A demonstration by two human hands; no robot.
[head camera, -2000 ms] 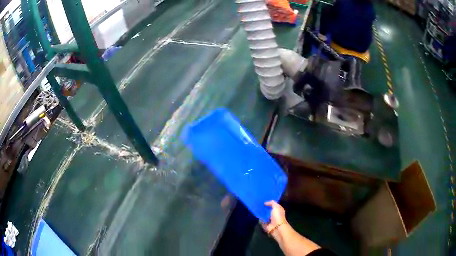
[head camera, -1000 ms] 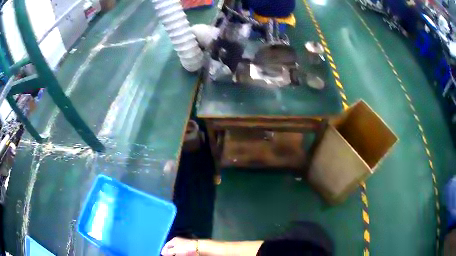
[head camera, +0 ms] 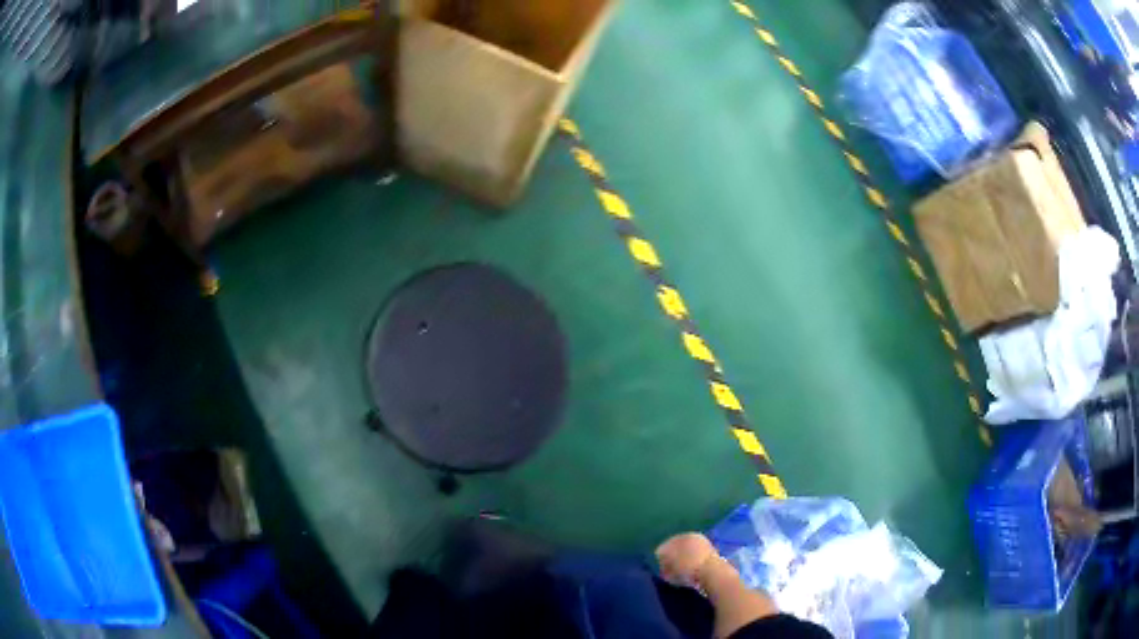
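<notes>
The blue tray point(head camera: 78, 518) lies at the far left on the edge of the green bench point(head camera: 35, 300); it looks empty and no hand touches it. My right hand point(head camera: 687, 559) is low in the picture, away from the tray, just left of a blue crate with a clear plastic bag point(head camera: 812, 562). Its fingers look curled, but blur hides whether they hold anything. My left hand is not in view.
A round black stool point(head camera: 468, 368) stands on the green floor between bench and striped line. An open cardboard box point(head camera: 475, 112) stands by the small bench at the top. At right are a bagged blue crate point(head camera: 943, 100), a brown carton point(head camera: 999, 237) and another blue crate point(head camera: 1024, 518).
My right hand has let go of the blue tray and moved right. The view has swung right and down, bringing the stool and the right-hand crates into view.
</notes>
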